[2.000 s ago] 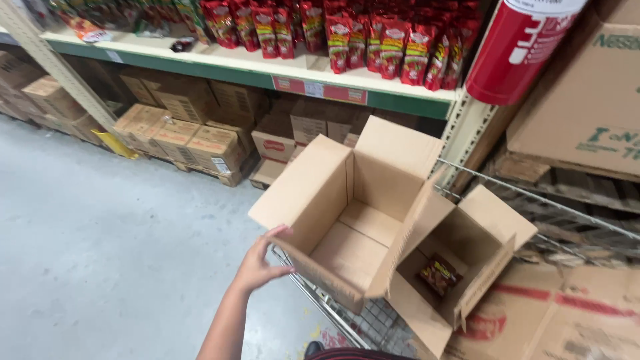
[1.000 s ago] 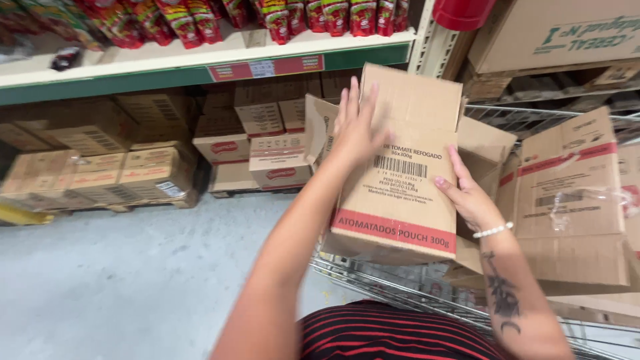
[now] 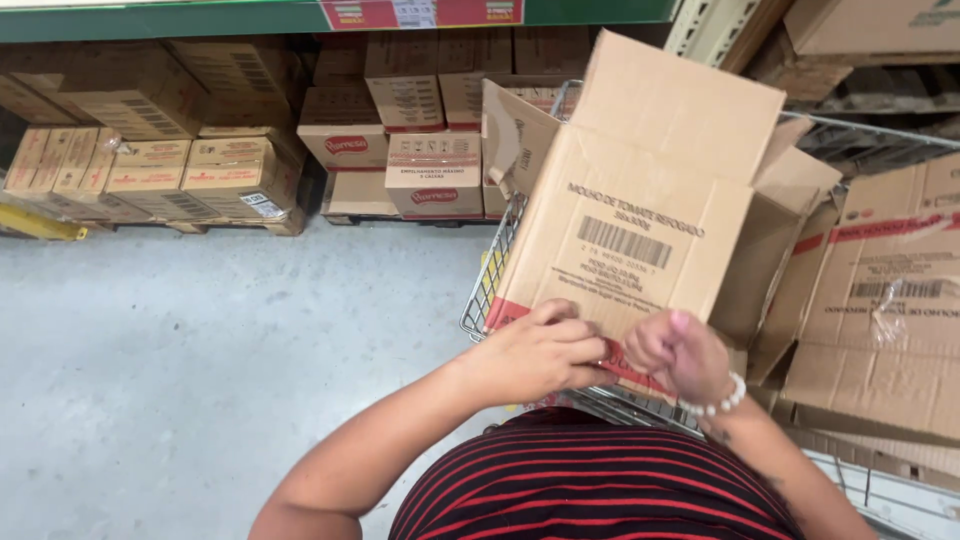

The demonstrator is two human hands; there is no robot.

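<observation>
A brown cardboard box (image 3: 637,225) with printing, a barcode and a red band lies tilted on the rim of a wire shopping cart (image 3: 480,300), its top flap sticking up and away from me. Both my hands are at its near, red-banded edge. My left hand (image 3: 544,352) has its fingers curled at that edge, beside the tape seam. My right hand (image 3: 679,356), with a white bead bracelet at the wrist, is curled at the same edge a little to the right. The fingertips of both are partly hidden, so their grip is unclear.
A second open box (image 3: 780,225) stands behind in the cart, and a flattened carton (image 3: 885,300) leans at the right. Stacked cartons (image 3: 435,176) sit on low pallets under the green-edged shelf (image 3: 187,15). A yellow guard (image 3: 41,221) is at the far left.
Two seconds ago the box stood open with its inside showing; now its printed side faces me. Since one second ago both hands have moved from its upper part and right side to the near edge.
</observation>
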